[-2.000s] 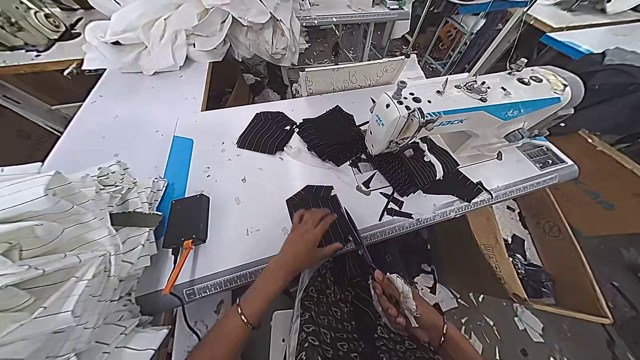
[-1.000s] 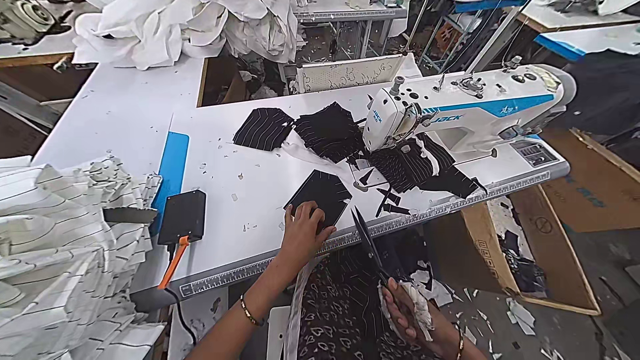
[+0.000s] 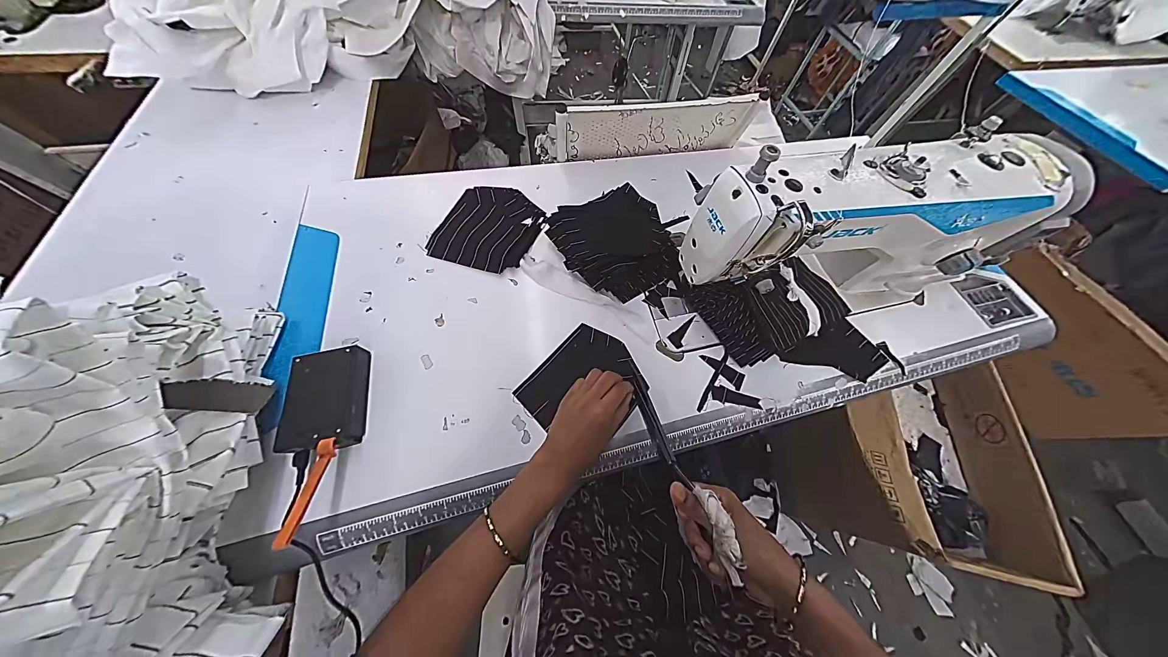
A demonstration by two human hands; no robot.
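Note:
A black pinstriped fabric piece (image 3: 575,360) lies flat near the table's front edge. My left hand (image 3: 591,415) presses on its lower right part, fingers together. In my right hand (image 3: 716,538) are long dark scissors (image 3: 662,433) whose handles are wrapped in white cloth; the blades point up along the piece's right edge, beside my left fingertips. Small black offcuts (image 3: 725,383) lie right of the blades. Farther back are a striped black piece (image 3: 486,228), a stack of black pieces (image 3: 616,237), and more striped pieces (image 3: 766,315) under the sewing machine's head.
The white sewing machine (image 3: 876,201) stands at the right of the white table (image 3: 401,365). A black box with an orange cable (image 3: 322,399) sits at the left, beside a heap of white striped fabric (image 3: 119,456). A cardboard box with scraps (image 3: 1013,484) stands below right.
The scissors have moved left from beside the table edge to the fabric piece's right edge. My left hand remains on the piece.

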